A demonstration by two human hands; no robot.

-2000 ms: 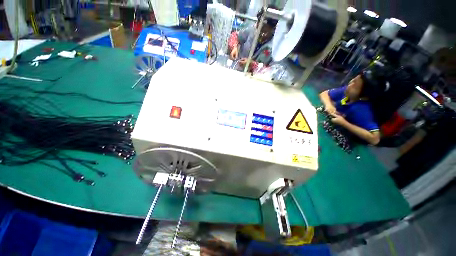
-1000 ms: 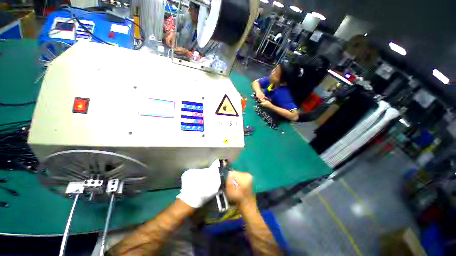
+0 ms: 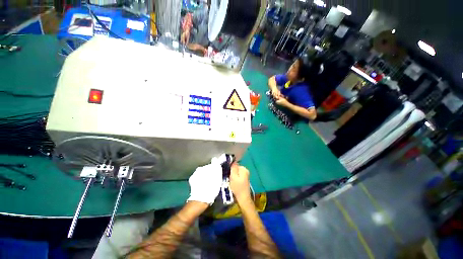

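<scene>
My left hand [image 3: 205,182], in a white glove, is at the tying head [image 3: 227,195] on the front right of the cream winding machine [image 3: 152,86]. My bare right hand [image 3: 240,181] is just to its right. A small black cable coil [image 3: 230,161] shows between the two hands at the top of the tying head; the fingers hide most of it. Two bare silver winding rods [image 3: 81,207] stand out from the grey winding wheel [image 3: 106,157] at the machine's front left.
A pile of black cables [image 3: 23,136] lies on the green mat [image 3: 172,195] at left. A blue machine [image 3: 109,23] and a large reel [image 3: 238,17] are behind. A person in blue [image 3: 299,93] works at right. Blue bins [image 3: 276,230] are below the edge.
Both hands have come into view and reached the tying head. Over the last second they stay there, and the view has shifted slightly, with the machine now a little further right.
</scene>
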